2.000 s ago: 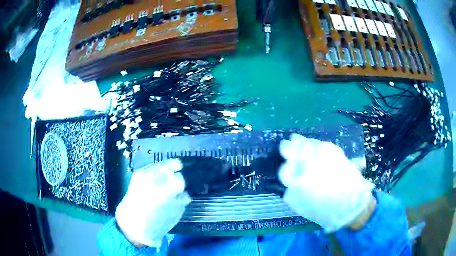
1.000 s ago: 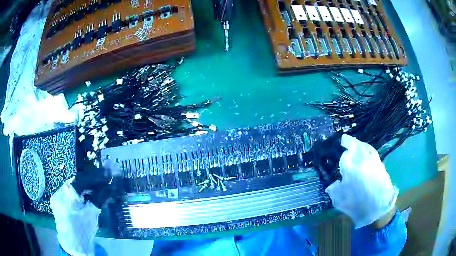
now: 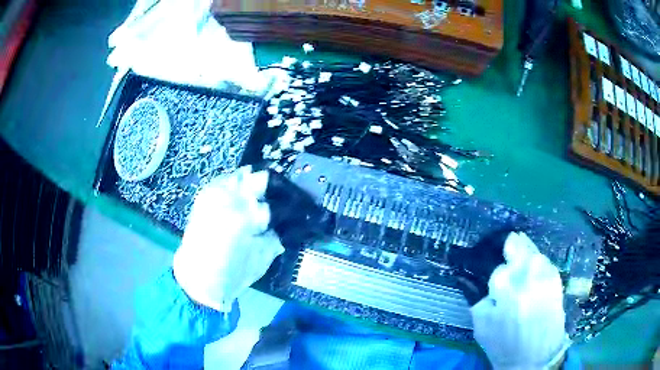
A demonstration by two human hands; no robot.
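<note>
The assembly jig (image 3: pixel 391 238) lies in front of me, slanting down to the right in the view, with a row of narrow slots and a bright silver ribbed strip. My left hand (image 3: pixel 235 235), in a white glove with black fingertips, is at the jig's left part, its fingertips over the left slots. My right hand (image 3: pixel 517 300), gloved the same way, is at the jig's right part, its fingertips over the slots. The dark fingertips blur into the jig, so whether they grip anything is hidden.
A black parts tray (image 3: pixel 192 195) of silver bits holds a round dish (image 3: pixel 142 139) at left. A white bag (image 3: pixel 181 47) lies behind it. Black wire leads (image 3: pixel 354 108) lie behind the jig, more (image 3: pixel 629 260) at right. Bakelite stack (image 3: pixel 362 32), bakelite tray (image 3: pixel 579 101) and screwdriver (image 3: pixel 532 43) are further back.
The view has turned, so the bench things sit further right and slanted. My left hand has moved inward from the jig's left end. The loose silver pins on the jig no longer show.
</note>
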